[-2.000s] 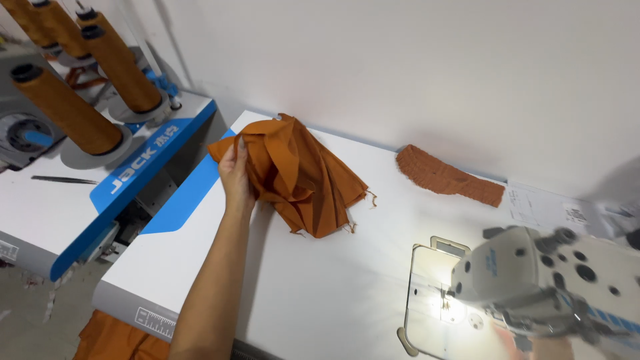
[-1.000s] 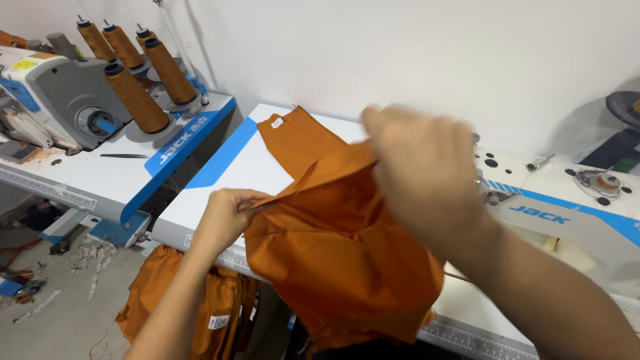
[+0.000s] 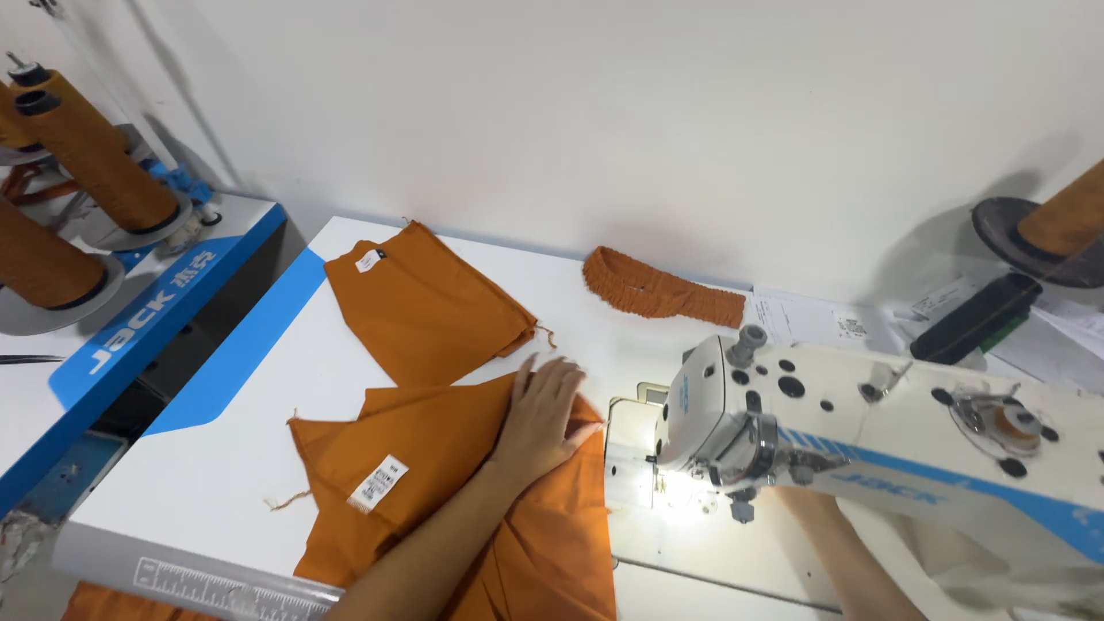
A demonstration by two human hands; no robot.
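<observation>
My left hand (image 3: 539, 418) rests with fingers bent on an orange-brown fabric garment (image 3: 440, 457) that bears a white label, just left of the Jack sewing machine (image 3: 716, 414). Whether the fingers pinch the cloth cannot be told. My right forearm (image 3: 832, 535) reaches under the machine's arm; that hand is mostly hidden behind the machine head, and what it touches is not visible. Behind the garment lies a folded orange-brown fabric piece (image 3: 423, 302) with a small tag and loose threads. The machine's lamp lights the needle area.
A gathered brown fabric strip (image 3: 660, 289) lies near the wall, beside printed papers (image 3: 819, 323). At left stands another machine table (image 3: 164, 302) with large thread cones (image 3: 99, 164). A dark roller-like object (image 3: 975, 319) and a thread cone (image 3: 1069, 207) are at right.
The garment, held up between both hands a second ago, now lies on the table under my left hand. My right hand has moved down behind the machine head.
</observation>
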